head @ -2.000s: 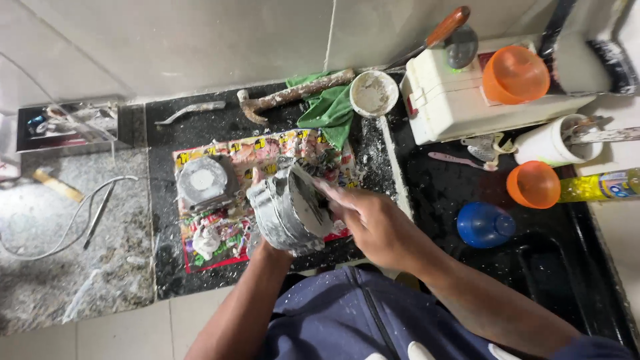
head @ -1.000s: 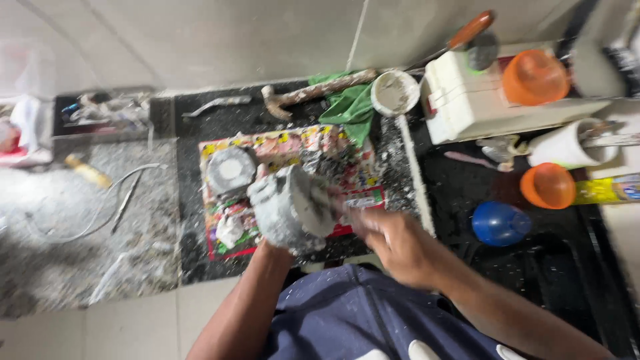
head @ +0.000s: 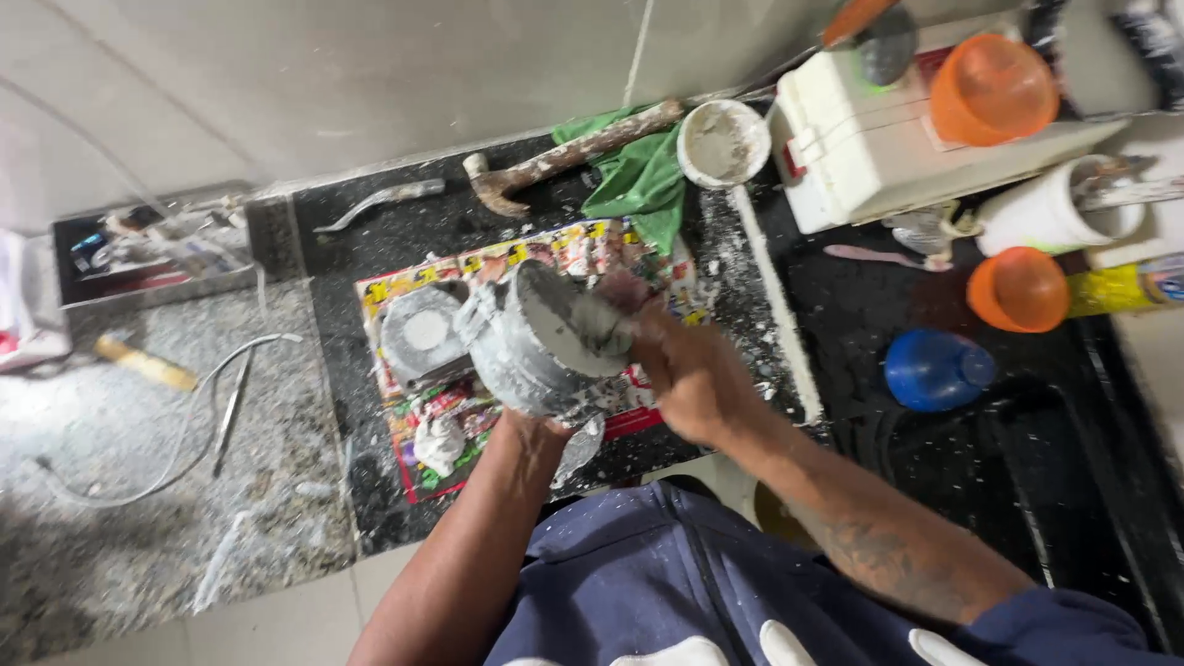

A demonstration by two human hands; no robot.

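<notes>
My left hand (head: pixel 538 421) holds up a round, grey metal dental flask (head: pixel 523 347) smeared with white plaster; its fingers are mostly hidden beneath it. My right hand (head: pixel 680 370) is closed on a small tool at the flask's pale inner face; the tool is blurred and its kind cannot be told. Left of the flask lies another grey metal part (head: pixel 424 331) with a pale round centre, on a colourful printed sheet (head: pixel 421 276). A white lump of plaster (head: pixel 439 444) rests on the sheet's lower left.
Behind the sheet lie a claw hammer (head: pixel 583 155), a green cloth (head: pixel 647 180), a bent metal tool (head: pixel 384 199) and a white bowl (head: pixel 724 144). To the right are a white box (head: pixel 860 139), orange bowls (head: pixel 1017 289), a blue bowl (head: pixel 939 370) and a sink (head: pixel 1045 462).
My right hand has shifted about the flask's face with the tool, and stands closer to the flask than one second ago. My left hand still holds the flask. The view has swung somewhat left.
</notes>
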